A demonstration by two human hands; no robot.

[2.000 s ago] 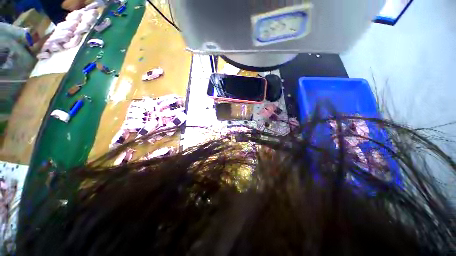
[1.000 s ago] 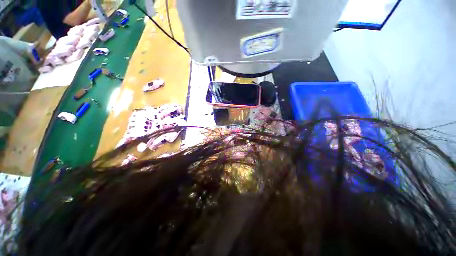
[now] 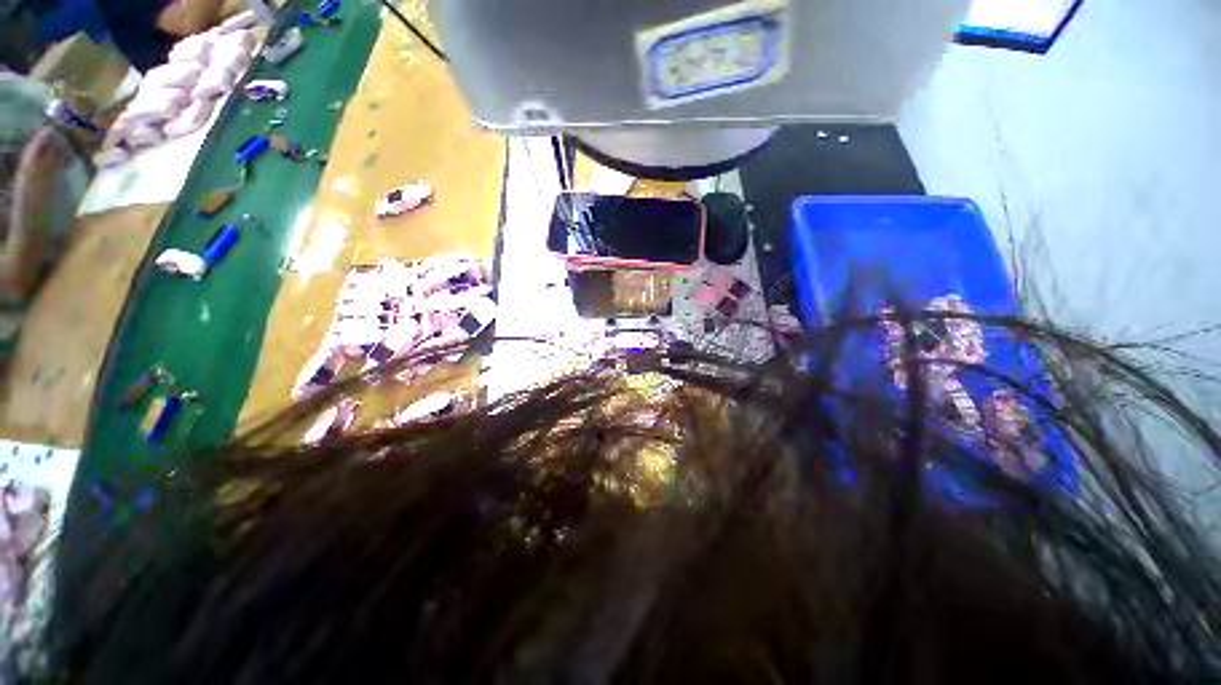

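Neither of my hands shows; dark hair covers the lower half of the view. A pile of pink-and-white plastic housings lies on the tan bench left of centre. One housing lies apart above the pile. A lit yellowish fixture shows in part through the hair. A smartphone lies flat beyond it, beside a black mouse. A pink part lies just in front of the mouse. A blue bin at the right holds several pink parts, partly behind hair.
The pale grey machine head hangs overhead with a round lens ring beneath. A green belt carries blue cylinders with wires and white-pink housings. Rows of pink parts lie beyond it. Part of a person's arm shows at far left.
The view has tilted and shifted slightly, so the machine head sits higher than a second ago. Pieces on the belt have changed position. An arm has appeared at the far left.
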